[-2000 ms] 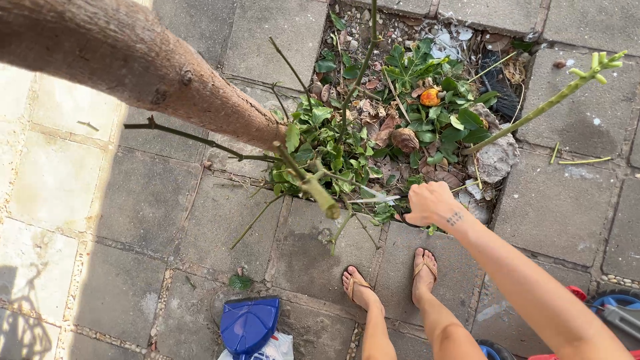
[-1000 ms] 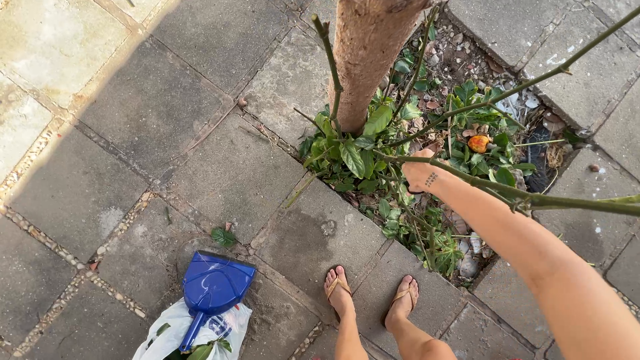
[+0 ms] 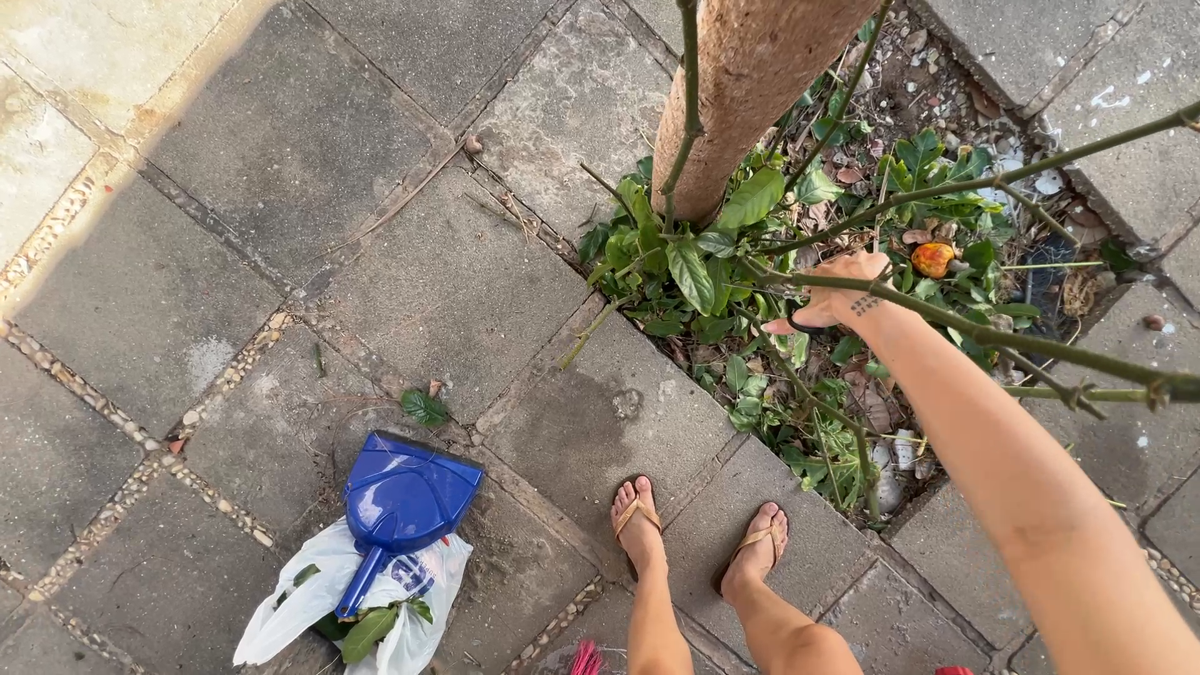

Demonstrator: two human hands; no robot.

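Observation:
My right hand point(image 3: 834, 295) reaches down among the stems at the tree's base, its fingers through the black handle of scissors point(image 3: 806, 322), whose blades are mostly hidden by leaves and stems. The tree trunk point(image 3: 736, 103) rises just beyond the hand. Long green stems point(image 3: 975, 328) cross in front of my wrist, and leafy shoots point(image 3: 689, 272) crowd the foot of the trunk. An orange-and-yellow fruit point(image 3: 933, 260) lies on the leaves to the right of the hand. My left hand is outside the view.
A blue plastic dustpan point(image 3: 408, 492) rests on a white plastic bag point(image 3: 319, 572) holding leaves. My feet in flip-flops stand on the paving slabs point(image 3: 609, 403) beside the planting bed. A loose leaf point(image 3: 424, 408) lies near the dustpan. Pink bristles point(image 3: 587, 658) show at the bottom edge.
The view has swung considerably. My right hand was farther from the trunk two seconds ago, with blades showing beside it; it is now close to the trunk's base, among the stems.

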